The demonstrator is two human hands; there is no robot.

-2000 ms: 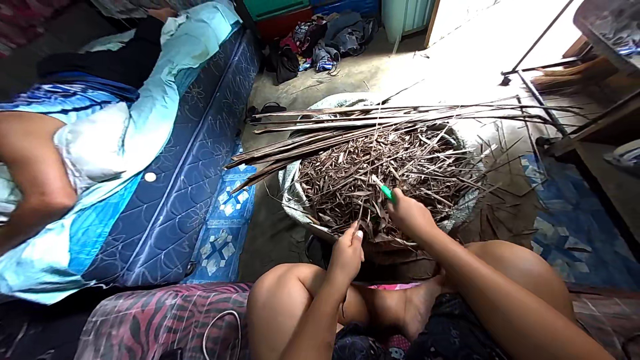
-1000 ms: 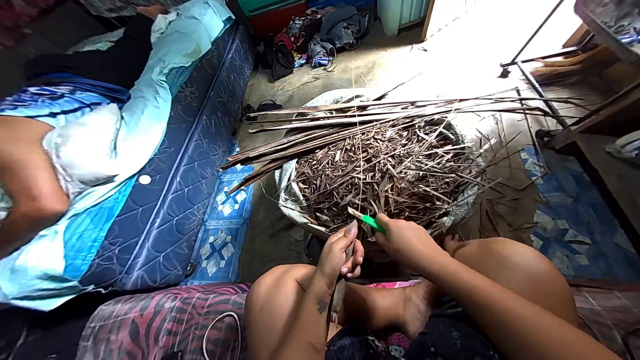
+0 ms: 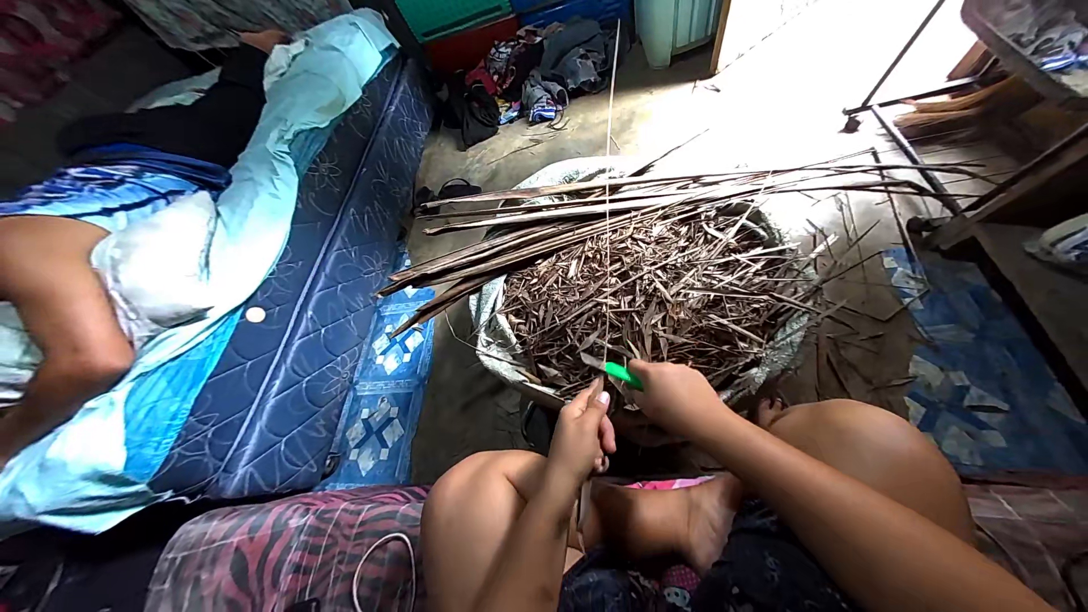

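Observation:
My left hand (image 3: 583, 432) is closed around a thin dried leaf strip, whose lower end shows beneath it between my legs. Just right of it, my right hand (image 3: 671, 391) grips a small knife with a green handle (image 3: 623, 375), its short blade pointing left over the strip's upper end. From near the blade a long, pale, narrow strand (image 3: 609, 170) stands up. Beyond both hands sits a wide woven sack (image 3: 493, 340) with a rolled rim, heaped with dry brown shavings (image 3: 654, 289). Long dried leaf stalks (image 3: 527, 246) lie across its far side.
A person lies on a blue mattress (image 3: 289, 374) at the left, beside a light blue sheet (image 3: 263, 221). Clothes (image 3: 544, 76) are piled on the floor at the back. A metal-legged stand (image 3: 914, 157) is at the right. A white cable (image 3: 361, 565) rests on the patterned cover.
The knife and my right hand have moved a little away from my body, above my left hand. The pale strand now stands out upright. The person on the mattress stays in much the same pose.

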